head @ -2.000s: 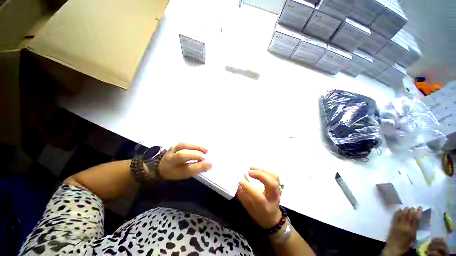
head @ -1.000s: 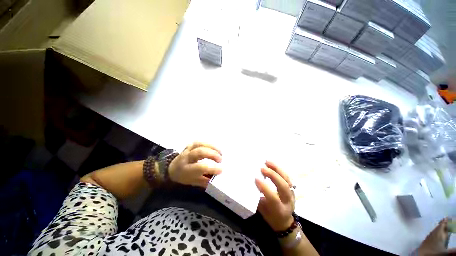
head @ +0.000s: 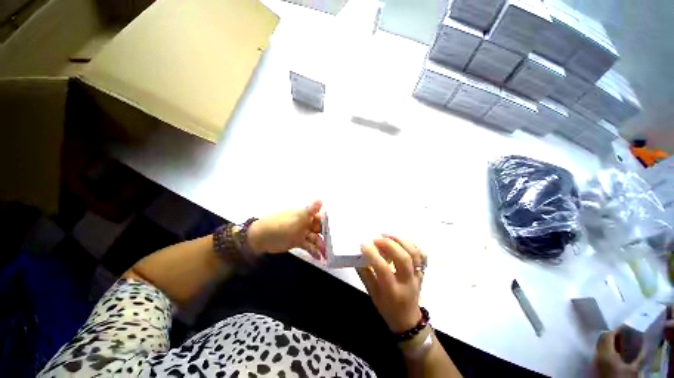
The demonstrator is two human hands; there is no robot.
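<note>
A small white retail box (head: 346, 260) is at the table's front edge, between my hands. Its printed narrow side faces me and a thin white flap stands up at its left end. My right hand (head: 393, 277) grips the box at its right end. My left hand (head: 290, 233) is at the left end with its fingers against the raised flap; whether it grips the flap is hard to tell. The box's top blends into the bright table.
A brown carton (head: 177, 66) is at left. Stacked printed boxes (head: 473, 100) stand at the back, a single box (head: 307, 91) nearer. A pale item (head: 375, 124) lies mid-table. Black bagged goods (head: 536, 207), clear bags (head: 621, 203) and a slim cutter (head: 527, 307) are at right. Another person's hand (head: 617, 357) holds a box.
The box has turned and its left-end flap now stands up. My left hand has opened out beside that end, and my right hand has closed on the right end. The other person's hands now hold a box.
</note>
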